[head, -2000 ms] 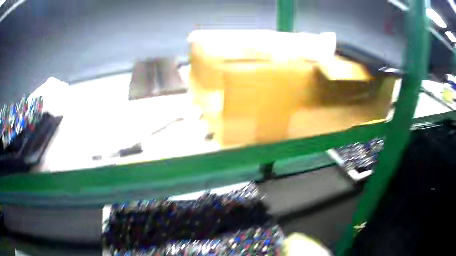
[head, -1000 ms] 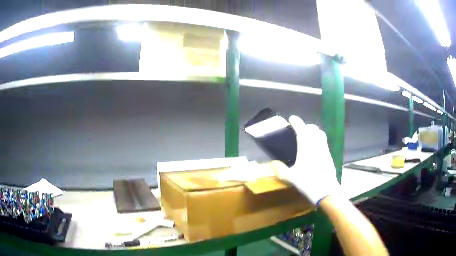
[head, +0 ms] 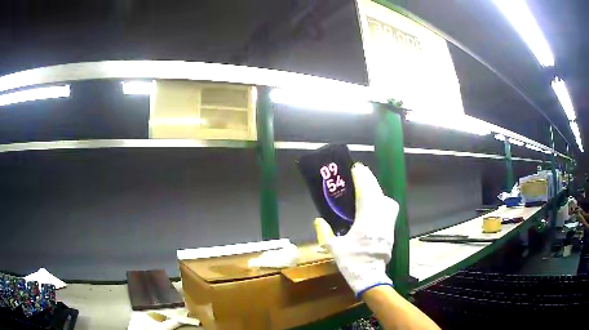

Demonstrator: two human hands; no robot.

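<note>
A black smartphone (head: 330, 187) is held up above the shelf, its screen lit with large clock digits 09 54. My right hand (head: 363, 235), in a white knit glove with yellowish fingertips and a blue-edged cuff, grips it from the right and below. The fingers behind the phone are hidden. The phone is tilted slightly to the left. My left hand is not in view.
An open cardboard box (head: 245, 296) stands below the phone. A dark flat plate (head: 153, 289) lies left of it. A black tray of coloured parts (head: 29, 303) is at far left. Green posts (head: 392, 193) rise behind. A yellow item (head: 491, 224) sits on the right shelf. A person is at far right.
My right hand came into view holding the phone, then moved left and down a little. The phone turned more upright and its screen now shows lit digits. The view rose from the parts tray.
</note>
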